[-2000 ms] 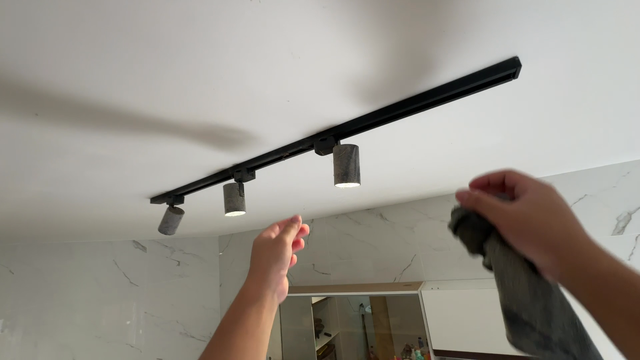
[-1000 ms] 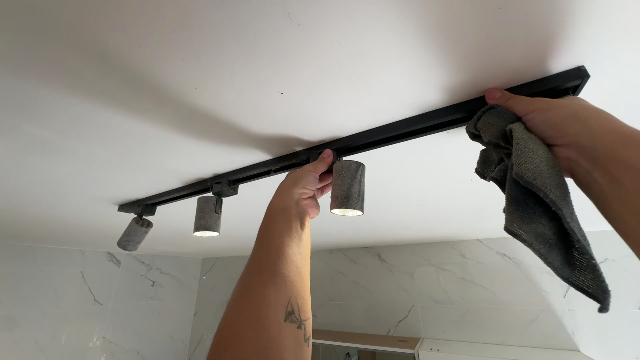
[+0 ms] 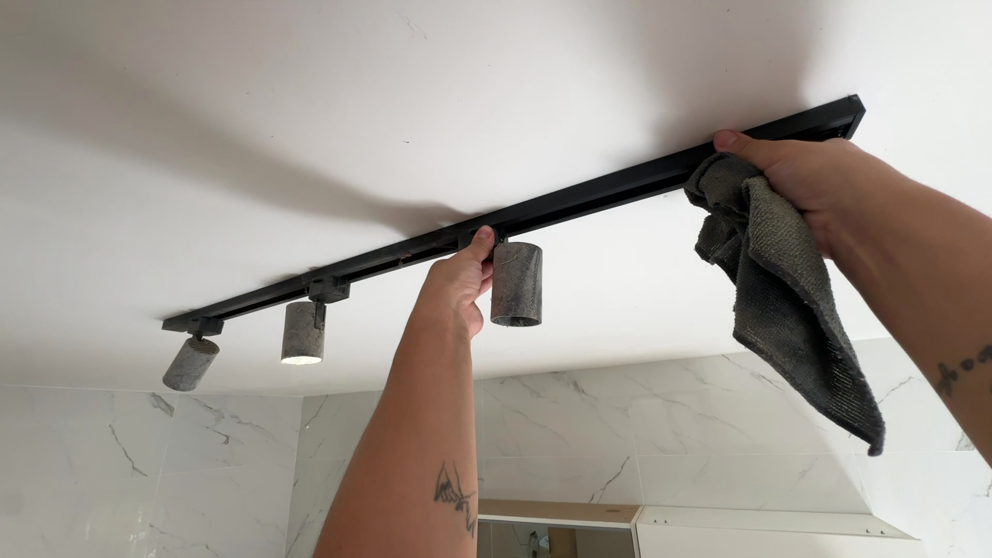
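A black ceiling light track [image 3: 589, 194] runs slantwise across the white ceiling, with three dusty cylindrical spotlights on it. My left hand [image 3: 465, 275] grips the mount of the nearest spotlight [image 3: 517, 284], thumb up against it; this lamp shows no light. My right hand [image 3: 798, 167] holds a dark grey cloth [image 3: 798, 287] that hangs down, and its thumb presses on the track near the right end. The middle spotlight [image 3: 303, 333] is lit. At the track's left end the far spotlight [image 3: 191, 363] hangs tilted.
Marble-patterned wall tiles [image 3: 558, 434] line the walls below the ceiling. A white wall cabinet [image 3: 759, 535] stands at the bottom right, beside an open-looking or mirrored section [image 3: 558, 539] with a wooden top edge.
Both hands have risen from below the track to touch it, the right one with the cloth. The nearest spotlight was lit in both earlier frames and is now dark.
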